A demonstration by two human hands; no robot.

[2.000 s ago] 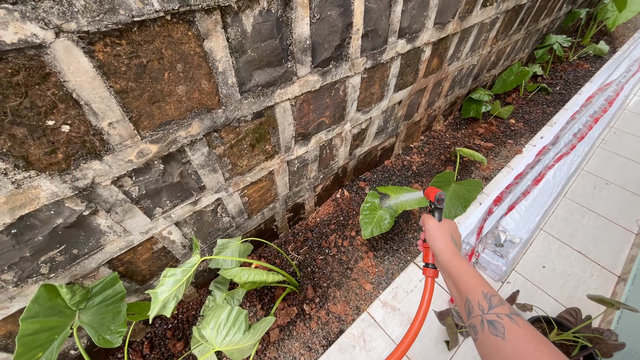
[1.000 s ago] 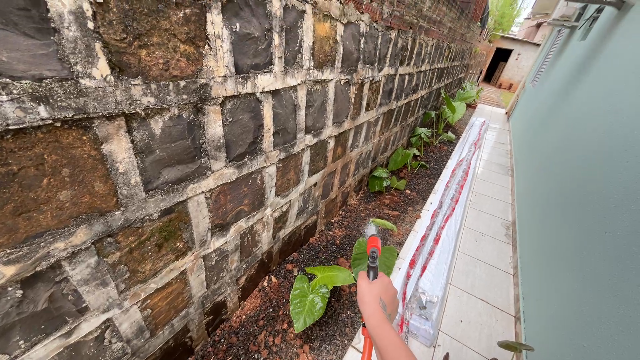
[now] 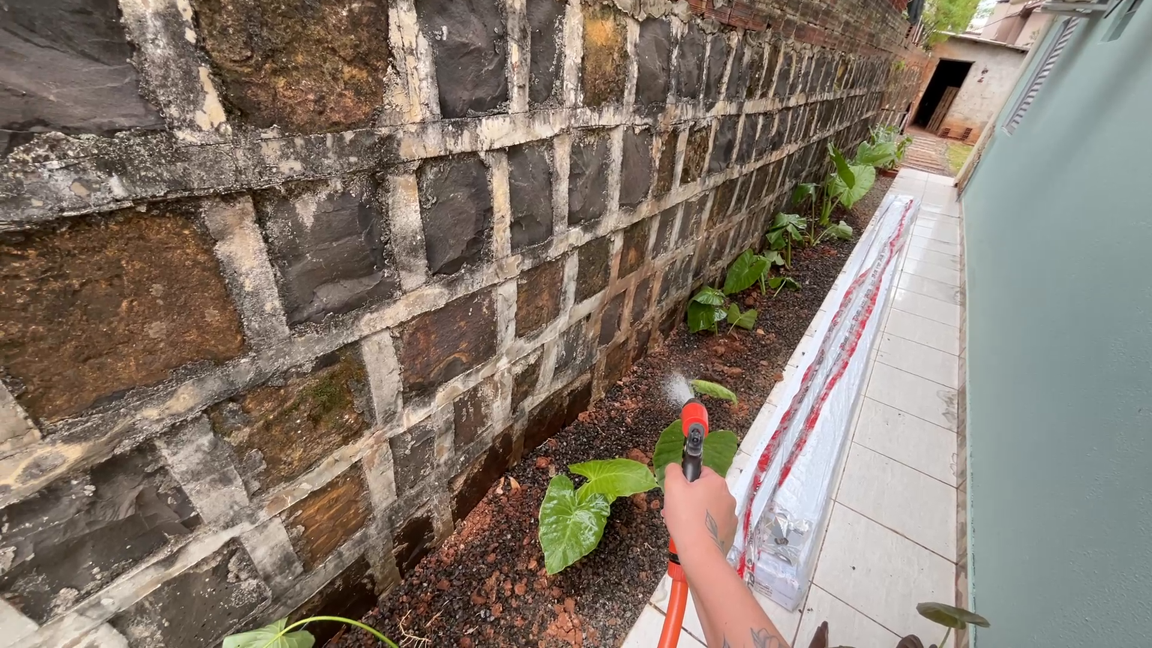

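Observation:
My right hand (image 3: 700,511) is closed around the handle of a red and black hose spray nozzle (image 3: 694,430). Water sprays from its head, which points away along the bed. An orange garden hose (image 3: 673,605) runs down from the grip to the bottom edge. Just left of the hand, a plant with broad wet green leaves (image 3: 572,524) grows in the soil bed (image 3: 504,576); more leaves show behind the nozzle. My left hand is out of view.
A stone block wall (image 3: 450,346) borders the bed on the left. Long plastic-wrapped packages with red stripes (image 3: 796,486) lie on the white tiled walkway (image 3: 909,468), beside a pale green wall (image 3: 1062,360). More leafy plants (image 3: 745,270) line the bed farther on. A dark leaf (image 3: 952,616) shows at bottom right.
The view has tilted up along the walkway. The spray, which earlier passed over the leaves toward the wall at left, now points farther along the bed.

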